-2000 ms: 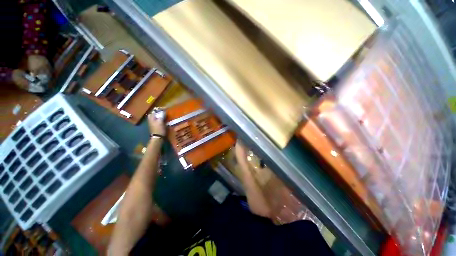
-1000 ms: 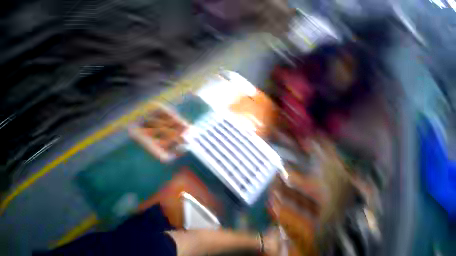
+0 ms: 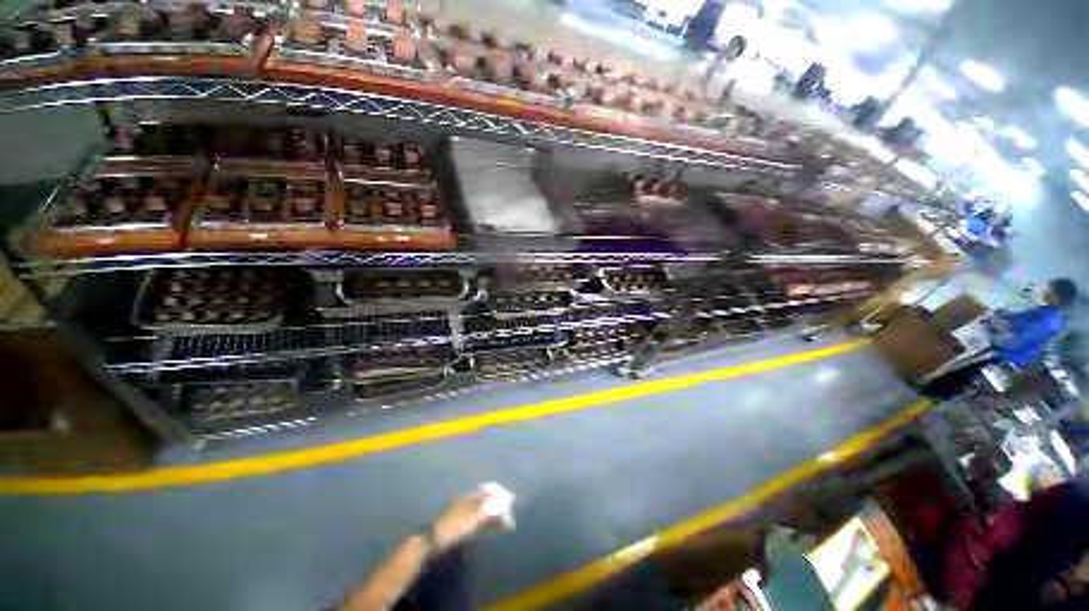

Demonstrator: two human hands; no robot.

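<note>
My left hand (image 3: 468,518) reaches in from the bottom edge over the aisle floor, with a dark band at the wrist. A small whitish patch (image 3: 498,505) shows at its fingertips; whether it is a held thing or a finger covering cannot be told. My right hand is not in view. Ahead, a chrome wire rack (image 3: 394,110) holds orange fixtures (image 3: 257,236) with rows of parts on its upper levels. Dark component trays (image 3: 227,296) lie on the lower levels.
A grey-blue aisle floor (image 3: 358,507) with yellow lines (image 3: 478,424) runs along the rack. A person in blue (image 3: 1033,328) is by brown cartons (image 3: 926,343) at the right. A dark red sleeve (image 3: 979,555) and a green bench (image 3: 794,576) show at the lower right.
The view has swung from the bench to the rack and aisle. The orange fixture between my hands two seconds ago is out of view. My right hand has left the picture.
</note>
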